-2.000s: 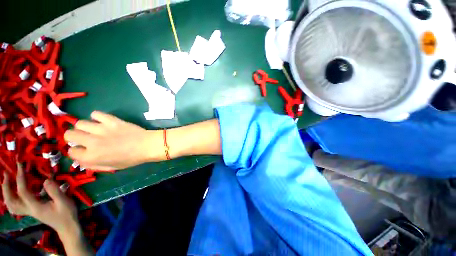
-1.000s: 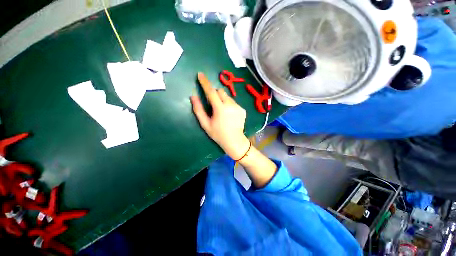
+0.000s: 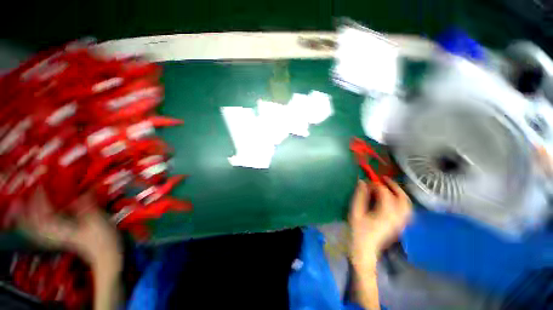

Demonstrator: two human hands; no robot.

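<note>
Red spring clamps with small white patches form a blurred heap (image 3: 91, 133) at the left. My left hand (image 3: 70, 230), strongly blurred, is at the heap's near edge; whether its fingers hold anything cannot be told. My right hand (image 3: 382, 212) is at the bench's near right edge, left of the fan. Its fingertips close around the legs of a red spring clamp (image 3: 367, 158), whose other end points away from me. Blur hides the exact grip and any second clamp there.
White wipes (image 3: 258, 133) lie mid-bench. A white animal-faced fan (image 3: 467, 157) stands at the right, with a blurred white object (image 3: 367, 60) behind it. A pale rail (image 3: 230, 47) runs along the far side. More clamps (image 3: 51, 278) lie below the bench edge. A blue sleeve shows lower right.
The view has swung left, bringing the heap and my left hand back into frame. My right hand, open and empty a second ago, has moved to the clamps beside the fan and closed on one.
</note>
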